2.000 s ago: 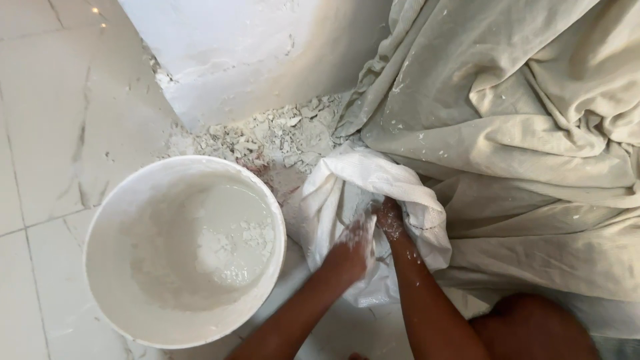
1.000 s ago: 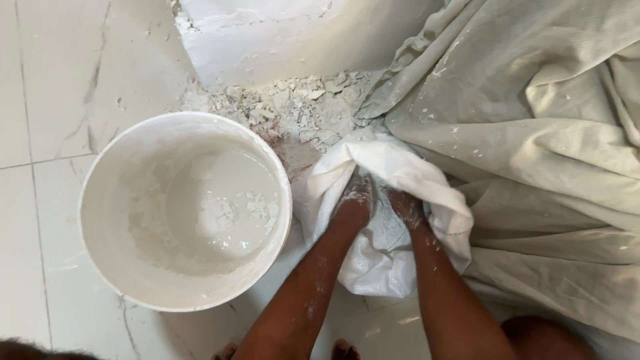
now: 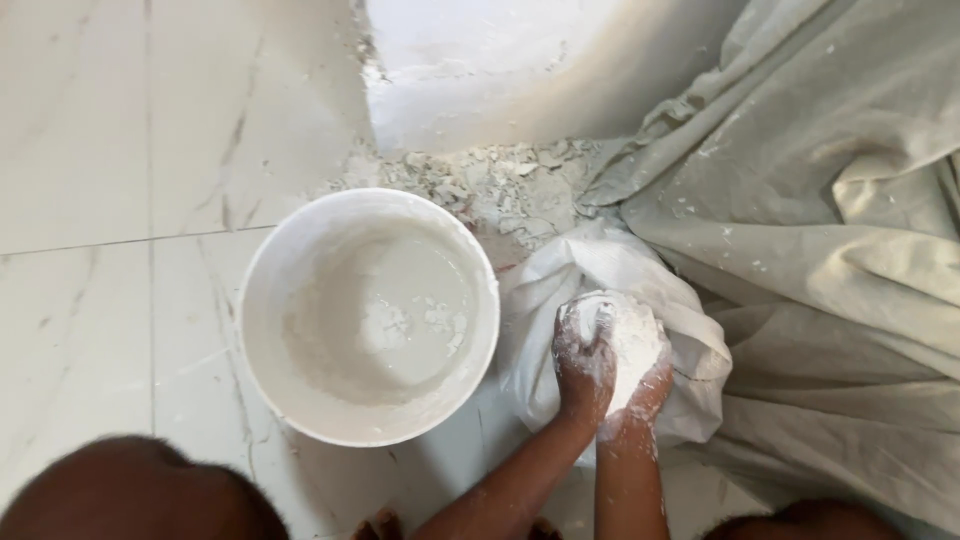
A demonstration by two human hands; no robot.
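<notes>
My left hand (image 3: 586,356) and my right hand (image 3: 651,375) are cupped together over a white woven sack (image 3: 622,255), holding a heap of white powder (image 3: 634,341) between them. Powder coats the fingers and palms of both. The sack's mouth is open and crumpled below and around my hands; how much is inside is hidden. Just left of the sack stands a white plastic bucket (image 3: 259,360). It holds a pale, milky liquid (image 3: 420,285) with lumps of white powder (image 3: 442,319) on its surface.
Broken flakes of plaster (image 3: 517,176) lie along the foot of a white wall (image 3: 480,82). A greyish drop cloth (image 3: 795,262) in folds covers the right side. Marble-look floor tiles (image 3: 82,322) show at the left. My knees and toes are at the bottom edge.
My hands were down inside the sack; they have come up and together with powder in them. The view has shifted, so the bucket appears nearer the middle.
</notes>
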